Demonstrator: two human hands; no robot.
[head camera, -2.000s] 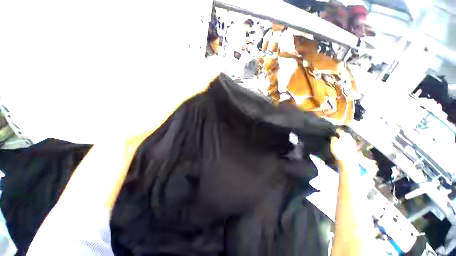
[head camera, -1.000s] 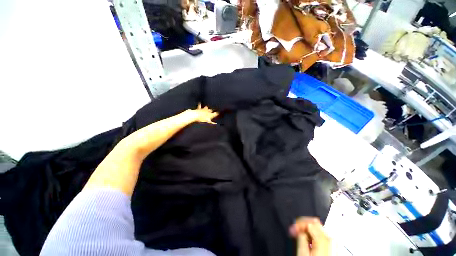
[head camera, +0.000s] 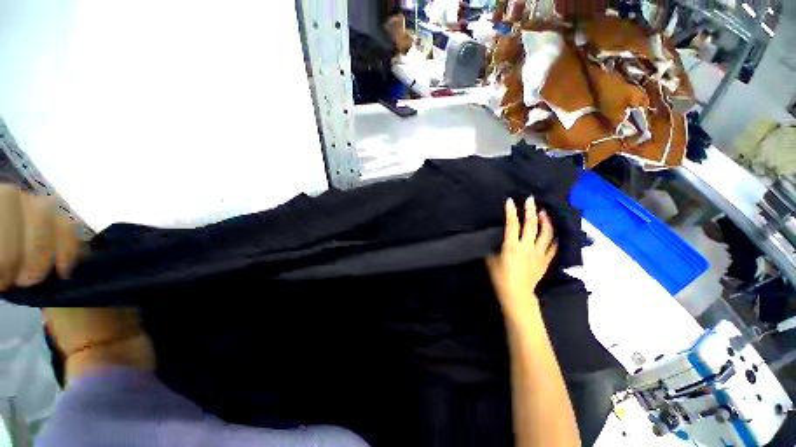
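Observation:
The large black garment lies over the table below the white partition, with a long folded edge running across to the left. My left hand is at the far left rim of the picture, blurred and partly cut off, and grips the end of that cloth. The cloth crosses in front of my left wrist. My right hand lies palm down on the garment's right part, with its fingers spread. The white sewing machine with a blue stripe stands at the lower right, next to the garment's edge.
A blue plastic tray lies behind the garment at the right. A perforated metal post and white partition stand behind it. Brown-and-white pieces are piled at the back. A small dark object lies on the surface behind.
My left hand has moved from the middle of the garment to the far left and now grips the cloth, drawing its edge out. My right hand has moved up from the lower edge onto the garment.

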